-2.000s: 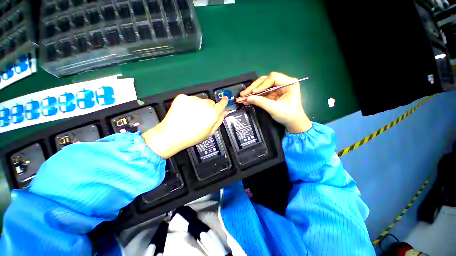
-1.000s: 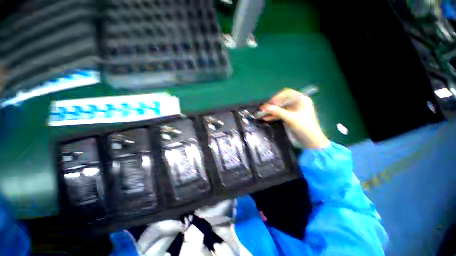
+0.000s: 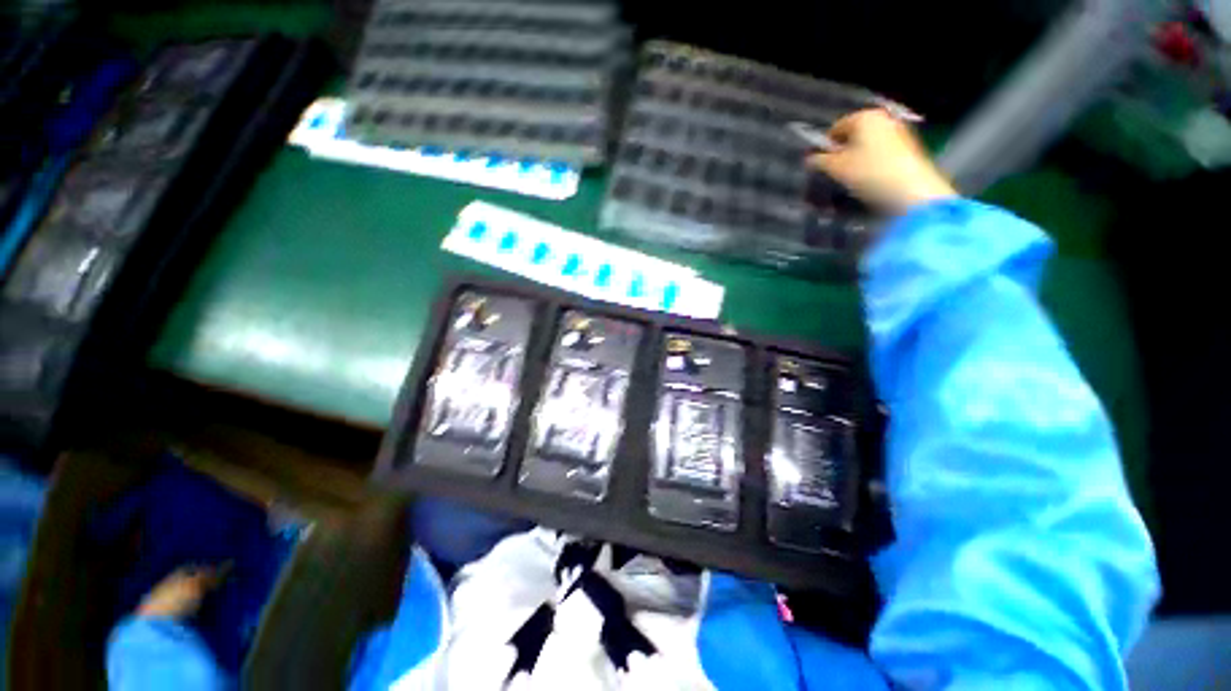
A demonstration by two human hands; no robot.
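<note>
My right hand (image 3: 878, 159) is over the right-hand component tray (image 3: 729, 162), with thin pale tweezers (image 3: 814, 136) between its fingers; the tips are blurred. A bare hand (image 3: 176, 595) in a blue sleeve, apparently my left hand, is low at the far left over a brown-sided box; whether it holds anything is unclear. The black foam phone tray (image 3: 628, 537) lies at the bench's near edge. Four open-backed phones (image 3: 695, 439) show in it; my right sleeve covers its right end. No blue piece shows on these phones.
A sticker sheet with blue shapes (image 3: 581, 263) lies behind the foam tray. Another sheet (image 3: 459, 168) lies before a left component tray (image 3: 479, 81). More dark phone trays (image 3: 122, 176) stand at left. The brown box (image 3: 317, 581) holds dark blue material. A grey post stands at upper right.
The view has swung left. My right hand has left the rightmost phone and moved over the component tray, still with the tweezers. My left hand has left the phones.
</note>
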